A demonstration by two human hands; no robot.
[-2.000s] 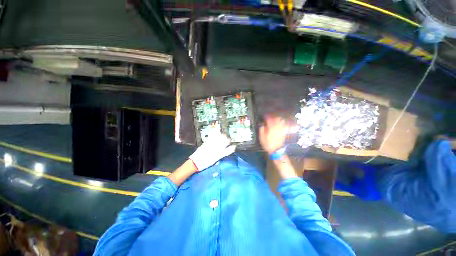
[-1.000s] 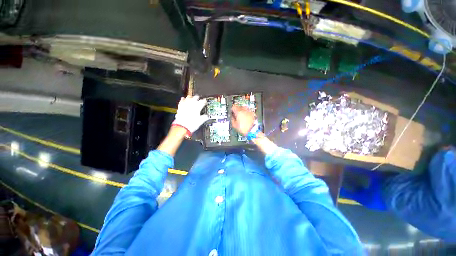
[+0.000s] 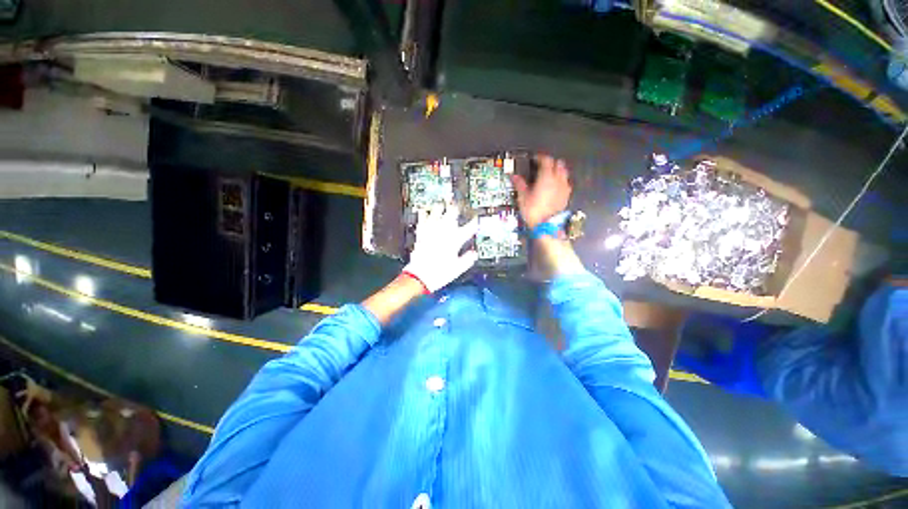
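The dark board carrier [image 3: 460, 213] lies on the bench in front of me. It holds pale green circuit boards [image 3: 489, 185] crowded with white and silver parts. My left hand [image 3: 439, 249], in a white glove with a red cuff edge, lies over the near-left board and hides most of it. My right hand [image 3: 546, 194], bare with a blue wrist band, is at the carrier's right edge with its fingers pointing away from me. Whether either hand holds a small part cannot be seen. A pile of shiny silver parts [image 3: 702, 229] lies to the right.
The pile rests on tan cardboard [image 3: 828, 263]. A small brass-coloured object [image 3: 576, 225] lies right of my right wrist. Separate green boards [image 3: 662, 80] lie on the far side. A black box-like cabinet [image 3: 204, 239] stands left. Another person's blue sleeve [image 3: 831, 373] is at right.
My right hand has moved from over the boards to the carrier's right edge. My left hand has moved from the carrier's left edge onto the near-left board. The view has shifted.
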